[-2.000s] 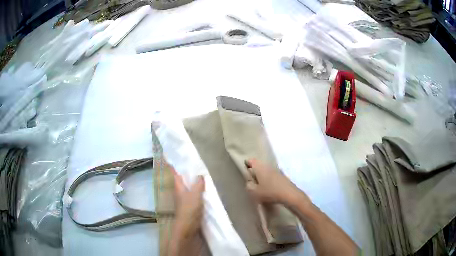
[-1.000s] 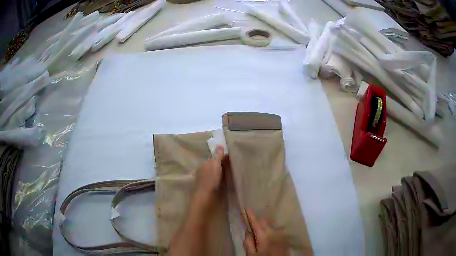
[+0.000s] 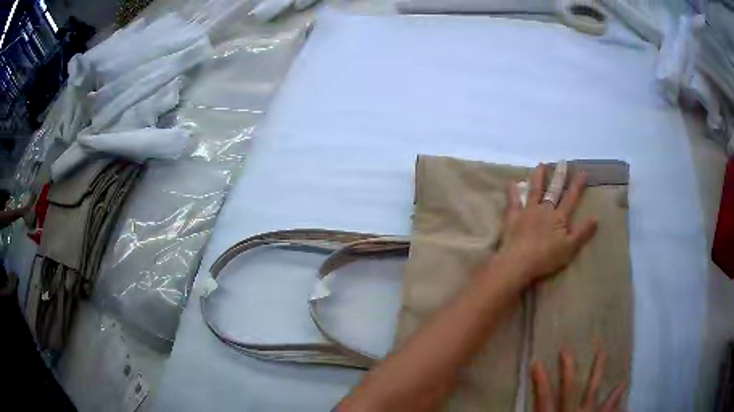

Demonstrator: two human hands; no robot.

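A tan tote bag (image 3: pixel 459 209) lies folded on the foam work mat, with a darker strip at its top right and a long fold line down its middle. Its two looped handles (image 3: pixel 265 350) stick out to the left, with small white wraps on them. My left hand (image 3: pixel 543 229) lies flat over the fold near the top, fingers spread, with a pale band on one finger. My right hand (image 3: pixel 575 390) rests on the tote at the bottom edge, fingers spread and partly cut off. A bit of white shows beside my left fingers.
The foam work mat (image 3: pixel 346 121) lies under the tote. Clear polybags (image 3: pixel 165 233), white stuffing rolls (image 3: pixel 145 72) and another tote stack (image 3: pixel 105 205) are on the left. A tape roll (image 3: pixel 585 18) is at the top, a red dispenser (image 3: pixel 724 229) at right. A person's arm shows far left.
The view has swung left. The tote's right fold has come over against the left part, covering most of the white stuffing. Both hands have moved from the fold's edges to flat on top.
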